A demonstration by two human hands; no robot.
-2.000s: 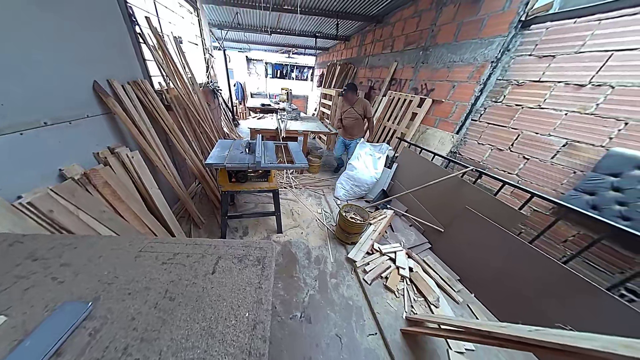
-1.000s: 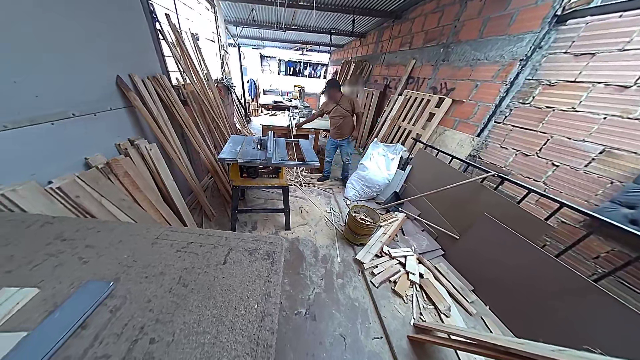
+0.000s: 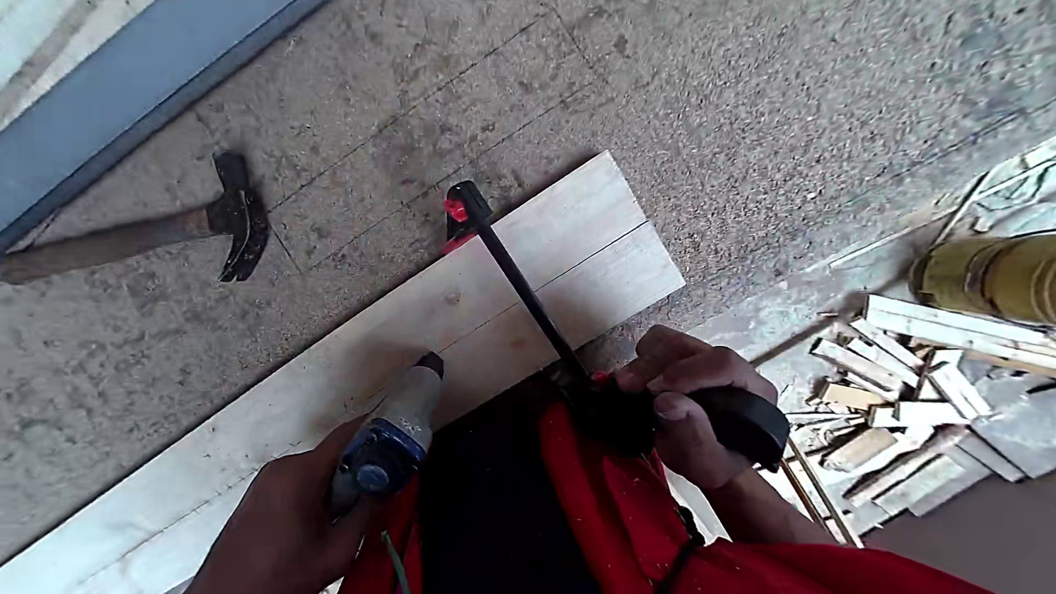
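Two long pale boards (image 3: 330, 371) lie edge to edge on the particleboard bench top. A black bar clamp (image 3: 528, 289) with red parts spans them near their right end, its far jaw at their upper edge. My right hand (image 3: 701, 404) is closed round the clamp's handle end, at the boards' near edge. My left hand (image 3: 289, 503) holds a grey and blue bottle-like object (image 3: 388, 437), its dark tip over the boards close to the seam. A claw hammer (image 3: 239, 214) with a wooden handle rests on the bench above the boards.
A blue-grey flat bar (image 3: 140, 99) crosses the bench at the upper left, beside a pale board (image 3: 58, 41). Pencil lines mark the bench top (image 3: 784, 124). Past its edge, at the right, are wood offcuts (image 3: 899, 412) on the floor and a yellowish bucket (image 3: 990, 276).
The view has swung down from the workshop to the bench. Both my hands are now in view, one on the clamp and one on the bottle-like object; neither showed before.
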